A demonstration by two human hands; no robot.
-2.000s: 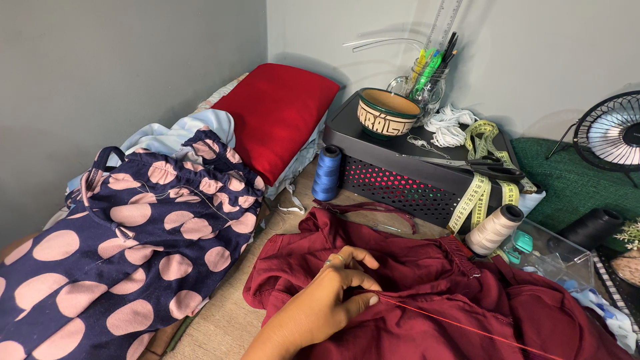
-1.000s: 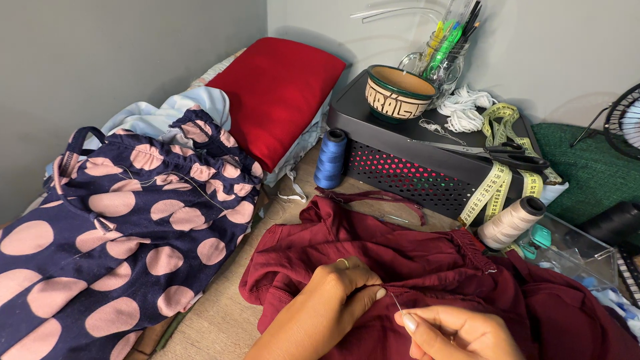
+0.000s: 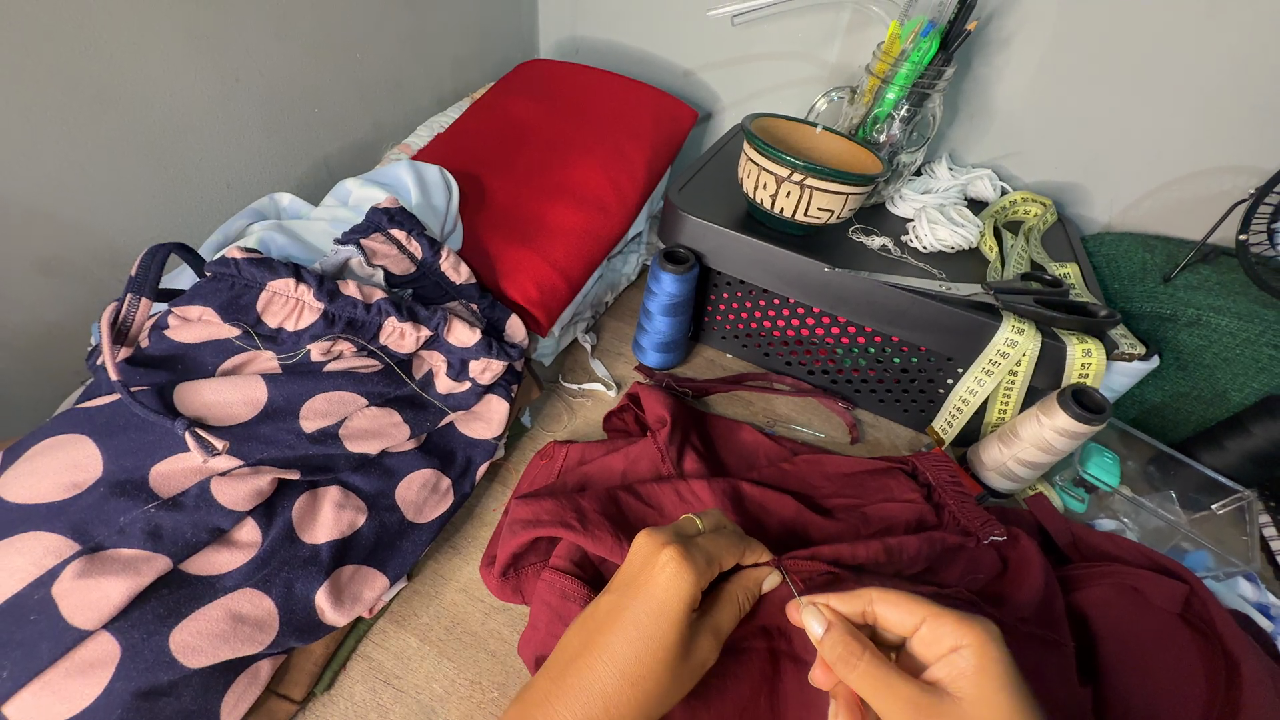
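Note:
Dark red fabric of a garment (image 3: 880, 520) lies bunched on the wooden table in front of me. My left hand (image 3: 680, 590), with a ring on one finger, pinches a fold of it between thumb and fingers. Close on the right, my right hand (image 3: 900, 650) holds a thin sewing needle (image 3: 792, 583) between thumb and forefinger, its far end at the pinched fold. Whether the tip is inside the cloth cannot be told. Beyond the garment stand a blue thread cone (image 3: 665, 308) and a tilted beige thread cone (image 3: 1040, 440).
A navy polka-dot garment (image 3: 220, 400) and a folded red cloth (image 3: 560, 180) lie left. Behind is a black perforated box (image 3: 820, 340) bearing a bowl (image 3: 810, 175), scissors (image 3: 1000, 290), white cord (image 3: 940, 205) and a measuring tape (image 3: 1000, 370). A clear plastic box (image 3: 1190, 500) sits right.
Two seconds ago only my left hand showed, with a red thread stretched rightward from the cloth. My right hand has since come in from the lower right, and its fingertips are now at the needle.

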